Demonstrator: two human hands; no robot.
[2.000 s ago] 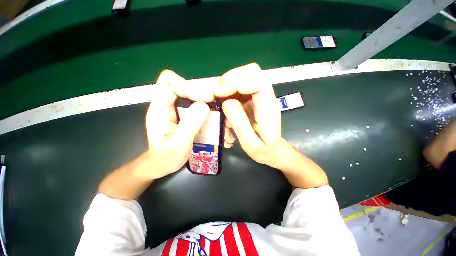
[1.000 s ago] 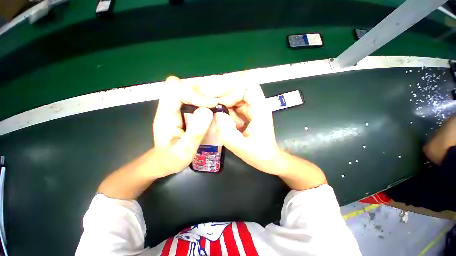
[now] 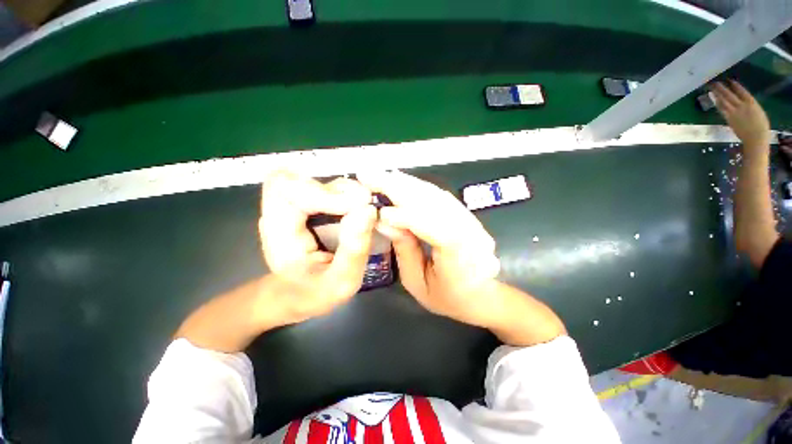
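A black phone-shaped unit (image 3: 379, 271) is held above the dark green bench, its lower end showing below my hands and its pale face partly covered. My left hand (image 3: 308, 238) grips its left side, with the thumb on the face near the top end. My right hand (image 3: 438, 238) is at the top right corner, its fingertips pinched against my left fingertips. The hands are overexposed, and whether a tiny piece is between the fingertips cannot be told. Another unit (image 3: 497, 192) lies on the bench right of my hands, pale face up with a blue mark.
The green conveyor (image 3: 217, 113) carries several spaced units beyond the white edge strip (image 3: 113, 191). A grey metal post (image 3: 677, 74) slants at upper right. Another person's hand (image 3: 742, 113) reaches over the belt at right. White specks dot the bench's right side. Thin strips lie at far left.
My hands have closed further over the unit's top end, and less of its lower face shows. The other person's arm has reached forward to the belt. Units on the belt have shifted and another shows at left.
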